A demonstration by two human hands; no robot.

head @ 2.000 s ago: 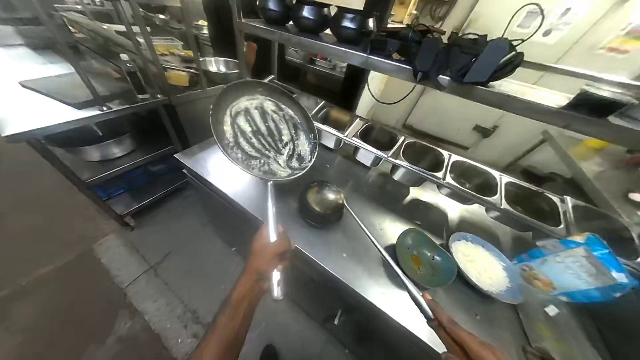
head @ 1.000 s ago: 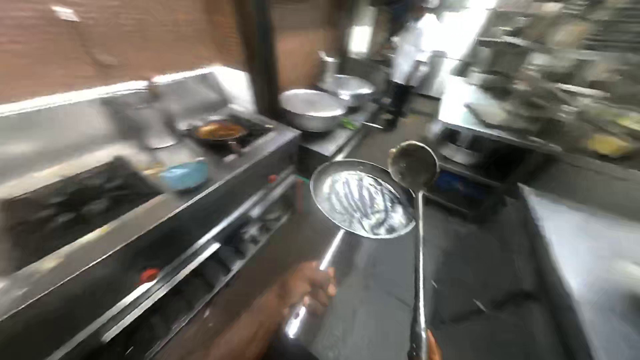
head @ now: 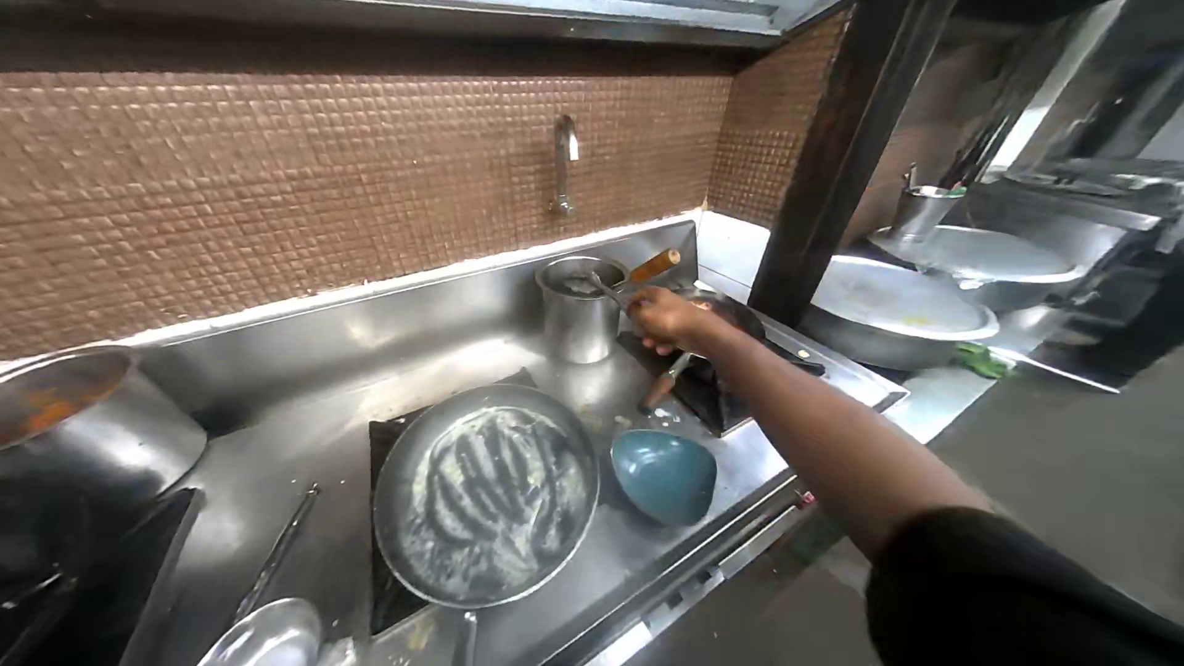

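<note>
My right hand (head: 661,316) grips the metal handle of a utensil (head: 606,289) whose lower end is inside a tall steel pot (head: 581,324). A wooden handle (head: 655,266) leans out of the same pot. The frying pan (head: 486,495), with whitish streaks across its inside, rests on the left-centre burner. Just right of the pan is a teal bowl (head: 663,474). Beyond my forearm, another pan (head: 731,314) is partly hidden on the right burner. My left hand is out of view.
A large pot with orange food (head: 139,425) stands at the left. At the lower left lies a steel ladle (head: 268,634). A tap (head: 564,166) projects from the tiled wall. Wide lidded pots (head: 888,310) stand past the dark post (head: 832,157) at the right.
The view has swung to the stove. The streaked pan, held in my left hand before, now rests on the burner. My right hand has reached to the tall pot.
</note>
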